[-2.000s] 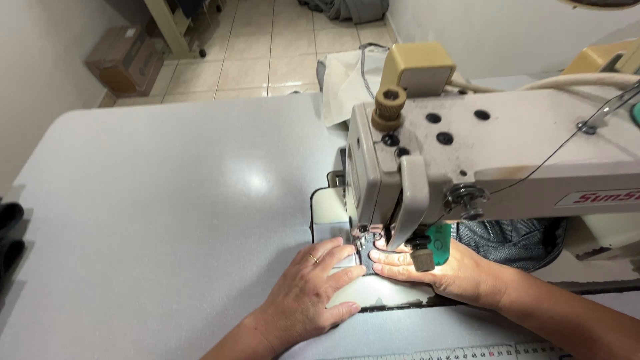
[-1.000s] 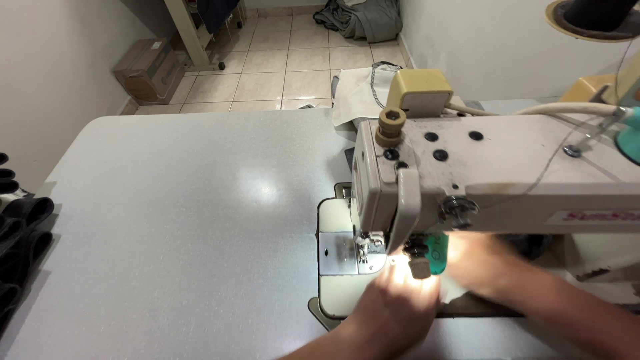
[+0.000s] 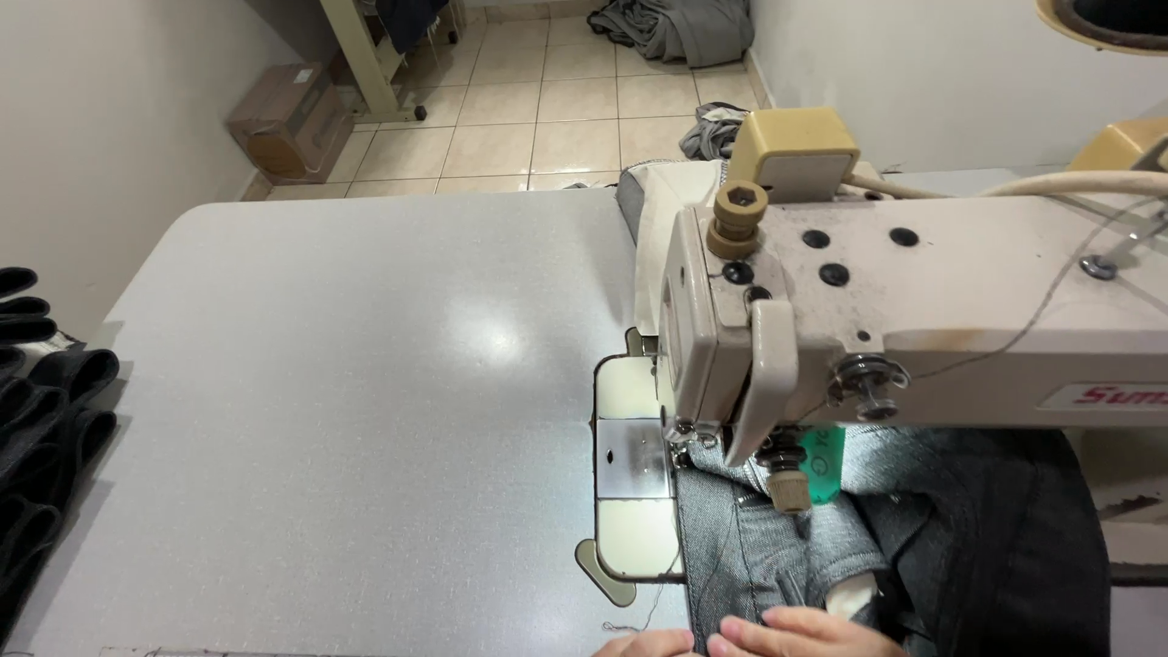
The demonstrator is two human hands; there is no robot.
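Observation:
Dark grey denim cloth (image 3: 958,529) lies bunched under the arm of an industrial sewing machine (image 3: 958,292), its left edge beside the needle plate (image 3: 630,456). At the bottom edge of the view, my right hand (image 3: 803,634) rests with its fingers on the denim. Just left of it, the fingertips of my left hand (image 3: 648,644) are at the denim's edge; the rest of that hand is out of view. Whether the fingers pinch the cloth is hidden. A loose thread (image 3: 630,626) lies on the table near my left fingers. The green tag (image 3: 824,465) hangs behind the tension knob.
The grey sewing table (image 3: 365,411) stretches left of the machine. Dark folded fabric pieces (image 3: 55,438) are stacked at its left edge. Pale cloth (image 3: 671,210) lies behind the machine head. A cardboard box (image 3: 290,123) and grey cloth (image 3: 680,27) are on the tiled floor.
Both hands have moved from near the needle to the bottom edge of the view. Dark denim now covers the area beside the needle plate, where a hand was one second ago.

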